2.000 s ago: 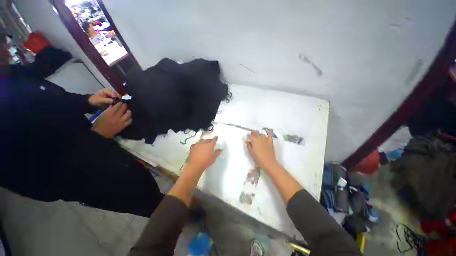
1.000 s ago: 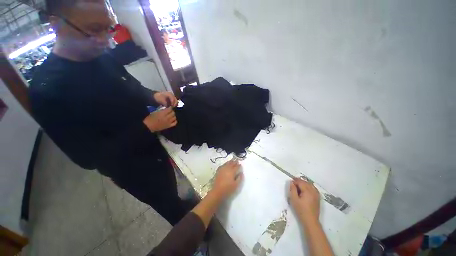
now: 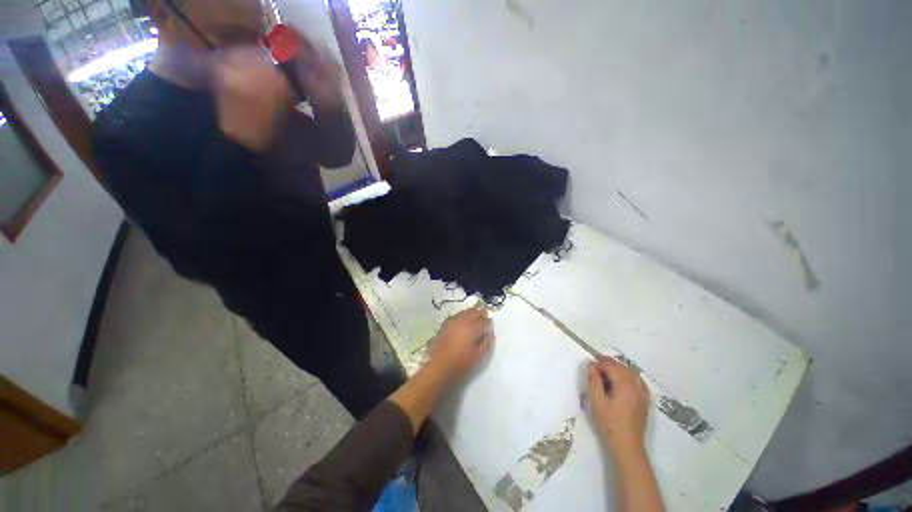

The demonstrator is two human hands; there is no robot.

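A heap of black garment pieces (image 3: 460, 215) lies at the back left of the white cabinet top (image 3: 700, 320), with jagged edges and thin loose threads. My left hand (image 3: 464, 342) rests on the cabinet top just in front of the heap's threads and holds nothing. My right hand (image 3: 617, 398) rests farther right, beside a brown-grey tape mark, with its fingers curled and nothing visible in it. Neither hand touches the heap.
A person in black (image 3: 240, 220) stands at the left edge of the cabinet, both hands raised and blurred near the head. A white wall (image 3: 640, 110) runs behind the cabinet. A bright blue item (image 3: 398, 494) is on the floor below my left arm.
The person in black has lifted both hands from beside the heap up to head height. The view has turned left since the earliest frame. My hands stay on the cabinet top.
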